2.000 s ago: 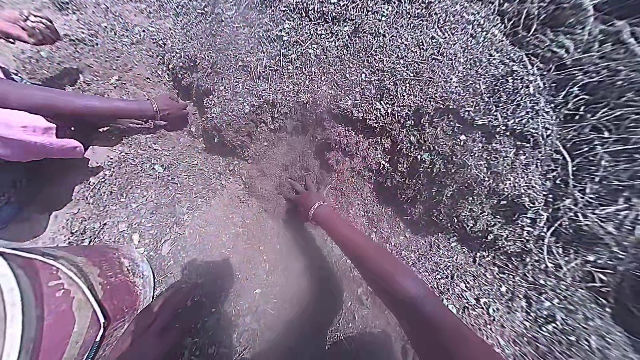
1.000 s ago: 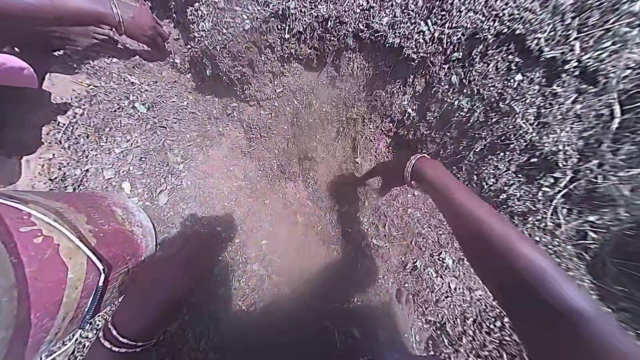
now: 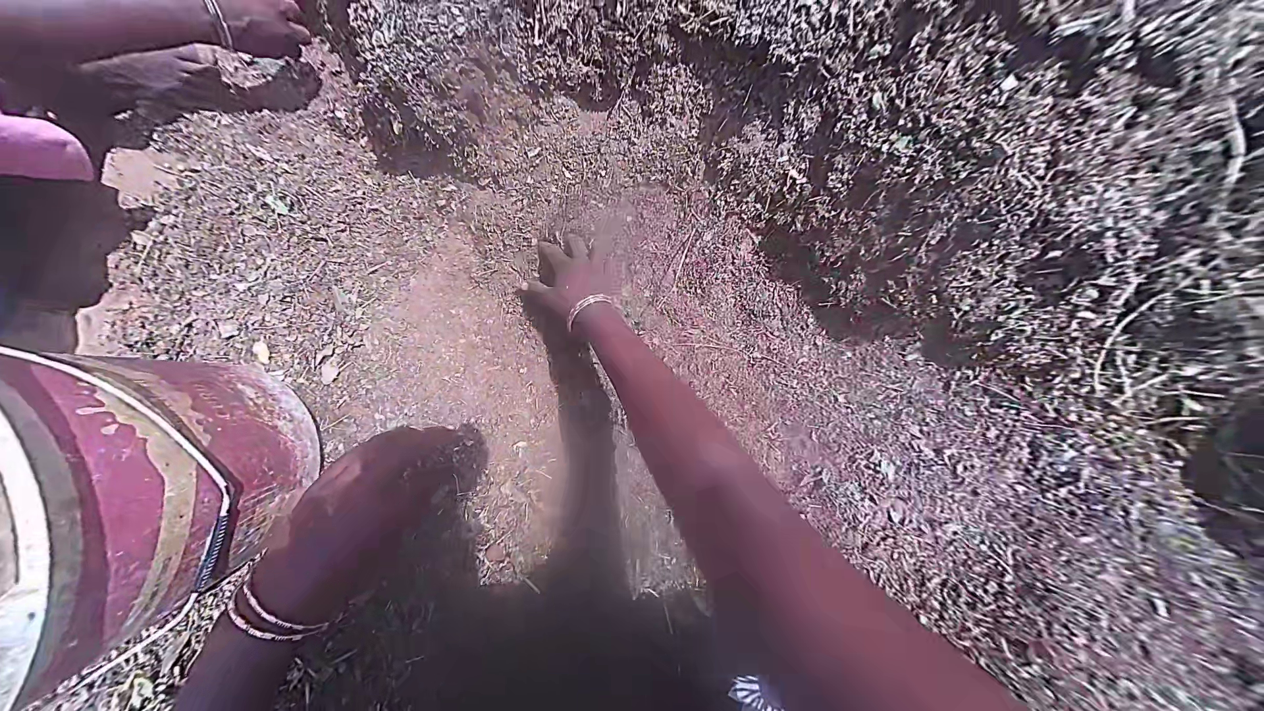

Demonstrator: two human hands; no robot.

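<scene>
My right hand [image 3: 571, 276], with thin bangles at its wrist, is spread palm down on or just over dry, dusty soil strewn with plant bits [image 3: 464, 326]. Its fingers are apart and nothing shows in them. Lower left, my left hand [image 3: 365, 494] is low over the ground beside a worn red bucket [image 3: 247, 425]; shadow and blur hide its fingertips. The bucket lies tipped on its side with a wire handle [image 3: 148, 410] across it. Up from my right hand rises a heap of dry, crumbled plant matter [image 3: 632, 109].
Another person's hand [image 3: 267, 25] with a bangle reaches to the ground at the upper left, near pink cloth [image 3: 44, 148]. Dry twigs and brush [image 3: 1165, 296] stand along the right side. Dark shadows fall across the ground at the bottom.
My right hand went right, then came back left onto the bare soil. My left hand has come further into view beside the bucket. The view has shifted.
</scene>
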